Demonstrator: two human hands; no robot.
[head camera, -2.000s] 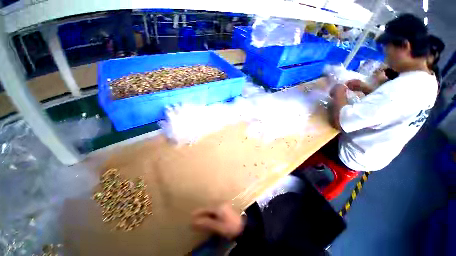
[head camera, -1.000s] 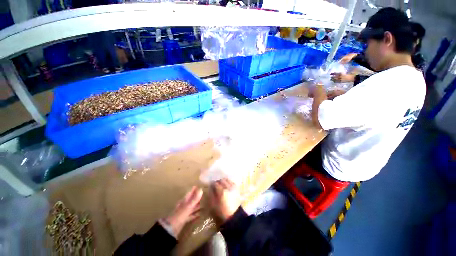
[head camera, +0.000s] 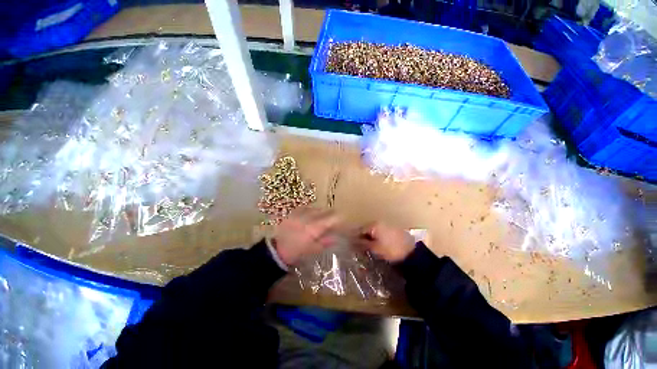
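Observation:
A clear plastic bag (head camera: 338, 277) lies at the table's front edge below and between my hands. My right hand (head camera: 389, 241) is closed on the bag's upper edge. My left hand (head camera: 306, 234) is blurred, at the bag's upper left, just below a loose pile of small gold-brown metal parts (head camera: 287, 189); whether it touches the bag or holds parts cannot be told. A thin dark line (head camera: 333, 189) lies on the table right of the pile.
Glossy clear bags (head camera: 144, 144) heap at left. Whitish bags (head camera: 439, 150) lie at right. A blue parts crate (head camera: 425, 108) stands behind, beside a white upright (head camera: 238, 65). Blue crates (head camera: 619, 122) stand at right rear. A blue bin (head camera: 140, 292) of bags sits below the edge at left.
The view has swung left; the co-worker is out of view. My hands, at the whitish bags a second ago, are now below the parts pile with a clear bag between them.

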